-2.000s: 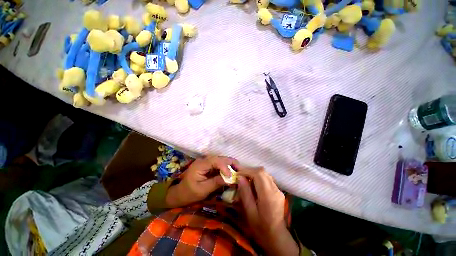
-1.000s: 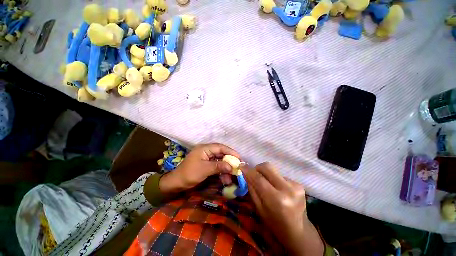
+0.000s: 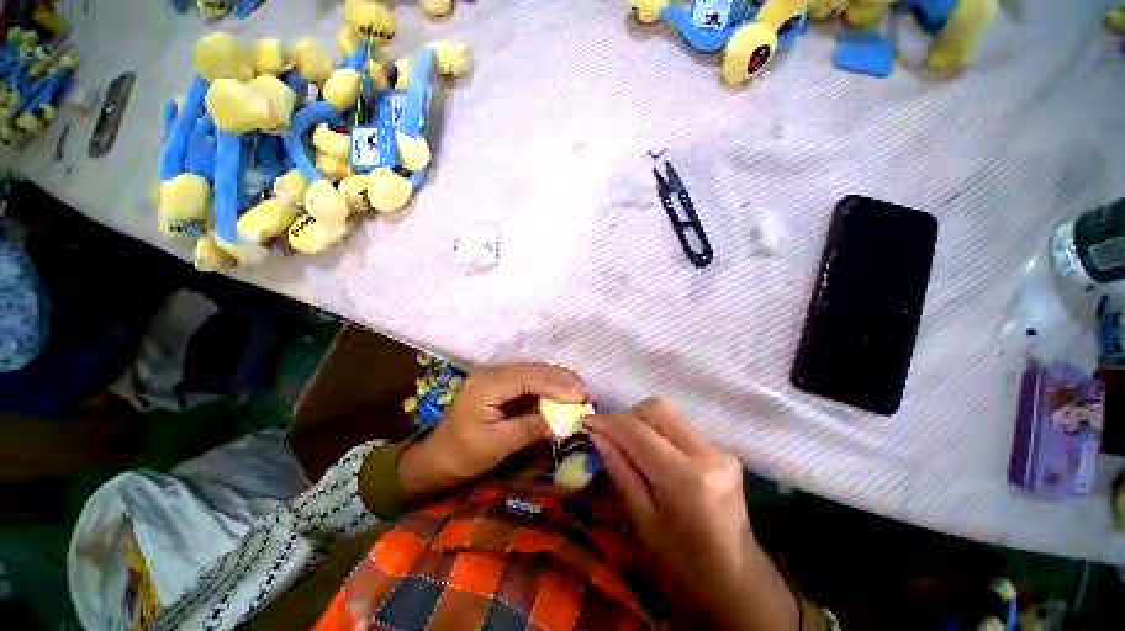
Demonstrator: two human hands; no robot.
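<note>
A small plush toy piece [image 3: 566, 418] with pale yellow ends and a dark blue middle is held over the lap, just below the table edge. My left hand [image 3: 494, 425] pinches its upper yellow end between thumb and fingers. My right hand [image 3: 679, 475] is close at its right side, fingertips pinched together at the yellow end. A needle or thread is too small to make out. The lower yellow end hangs below the fingers. Black thread snips [image 3: 684, 215] lie open on the table.
A toy pile [image 3: 290, 136] lies at the table's left, more toys [image 3: 749, 52] at the far side. A black smartphone [image 3: 866, 303], purple box [image 3: 1057, 431] and bottle [image 3: 1096, 242] stand right. A cardboard box [image 3: 358, 401] with toys is below the edge.
My right hand has moved left, back to the toy piece after being slightly apart from it. The toy's yellow end has turned in my left fingers. The view has shifted slightly.
</note>
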